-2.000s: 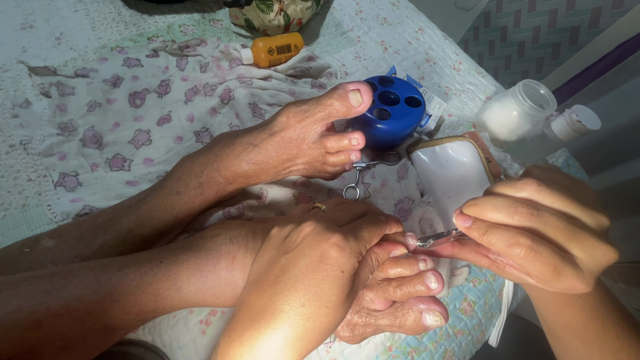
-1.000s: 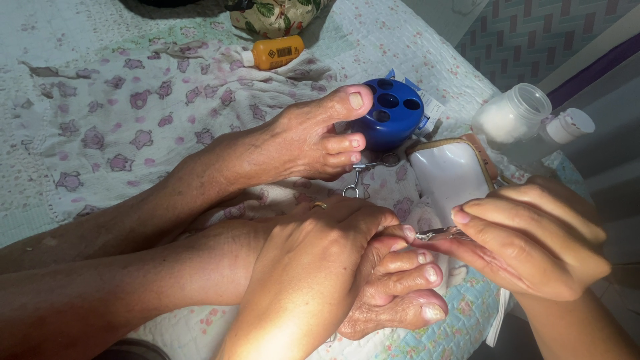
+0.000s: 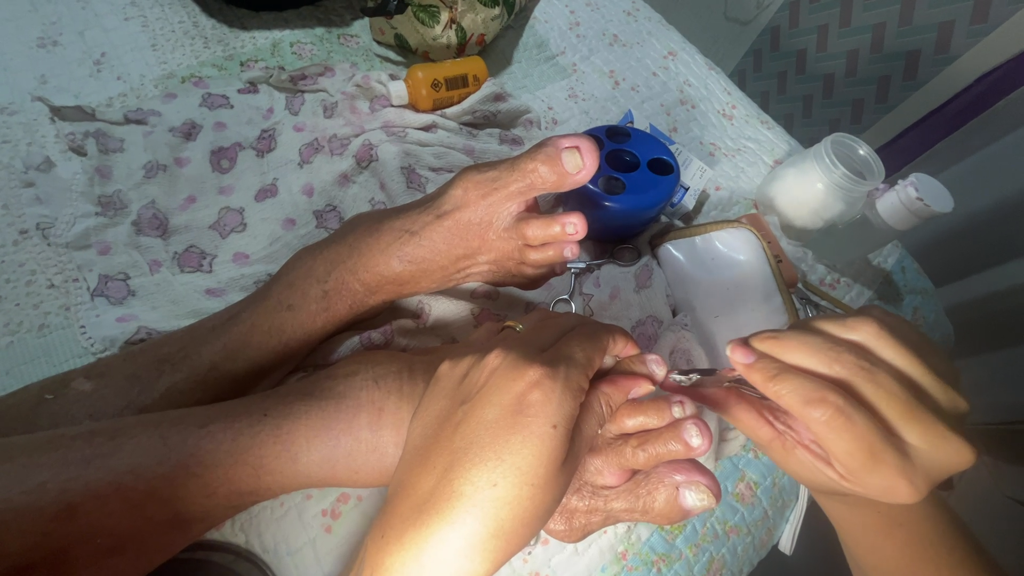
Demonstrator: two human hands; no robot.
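Note:
My left hand [image 3: 512, 392], with a gold ring on one finger, lies over the top of another person's nearer foot [image 3: 632, 496] and grips its outer toes. In my right hand [image 3: 848, 400] is a small metal nail nipper [image 3: 692, 374], its tip at the toe beside my left fingertips. The handles are mostly hidden in my palm. The person's other foot [image 3: 472, 212] rests farther back, toes up. Metal scissors [image 3: 574, 280] lie on the cloth between the feet, partly covered.
Behind the toes are a blue holder with round holes [image 3: 620, 188] and a white tray with a tan rim [image 3: 720, 276]. An open jar with white contents [image 3: 816, 184] and a white-capped bottle [image 3: 912, 202] stand right. An orange bottle [image 3: 446, 83] lies on the patterned cloth [image 3: 228, 192].

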